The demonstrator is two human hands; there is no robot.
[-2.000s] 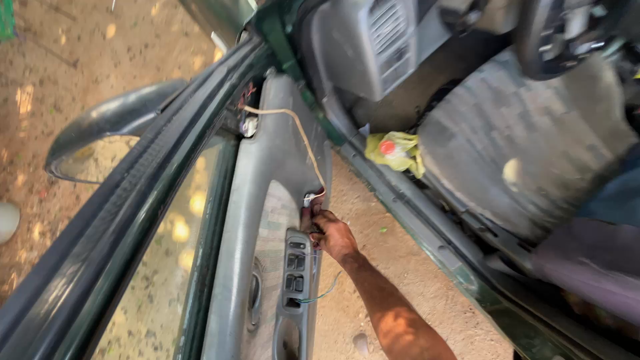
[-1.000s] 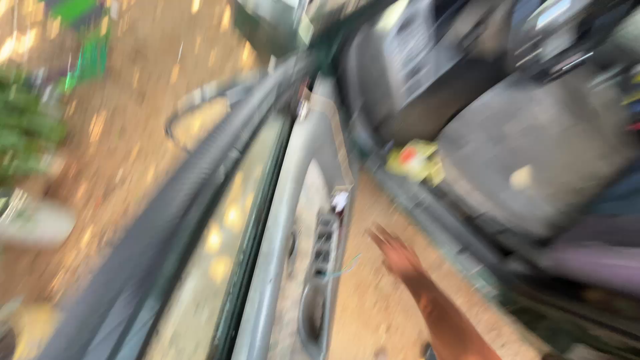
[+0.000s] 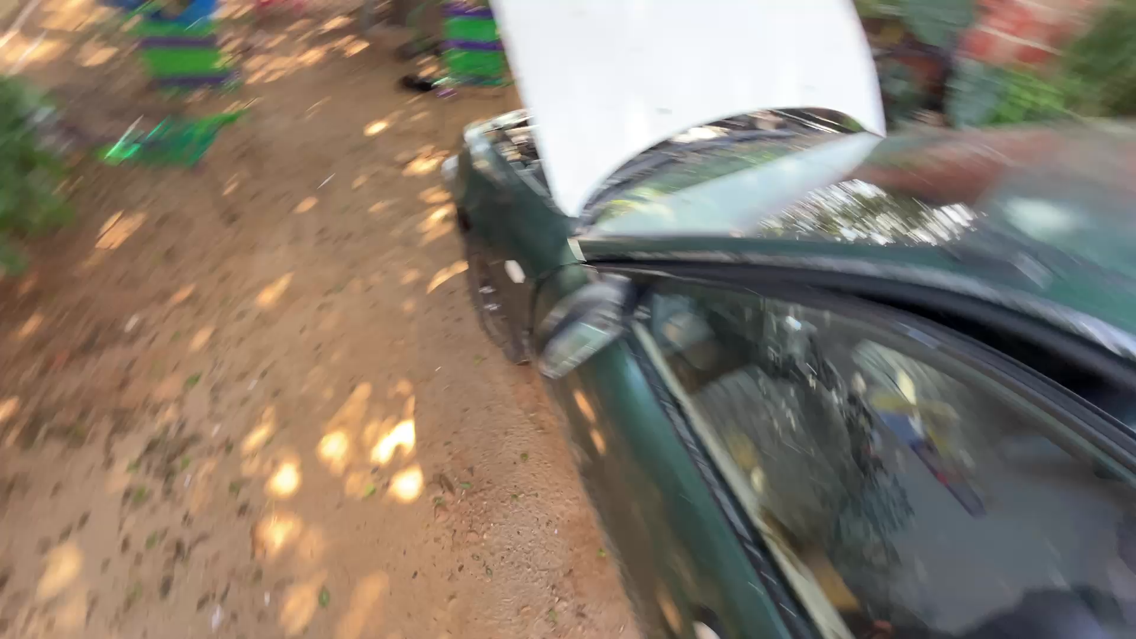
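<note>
Neither my left hand nor my right hand shows in the head view at this moment. A dark green car stands on the right, seen from outside its front side door (image 3: 657, 461). That door looks closed or nearly so, and its window (image 3: 887, 444) shows the blurred interior with reflections. The side mirror (image 3: 586, 324) sticks out at the front of the door. The car's hood (image 3: 701, 80) is raised, with a pale underside or cover. The windscreen (image 3: 710, 191) lies behind it. Motion blurs much of the picture.
Bare brown ground (image 3: 293, 355) with sun patches and small leaves runs along the car's side. Green and purple striped objects (image 3: 185, 53) stand at the upper left, near a green thing (image 3: 173, 140) on the ground. A leafy plant (image 3: 31, 169) is at the left edge.
A hand was at the opened door's inner panel by the window switches, then apart from it; now it is out of view. The view has swung far, to the car's outside.
</note>
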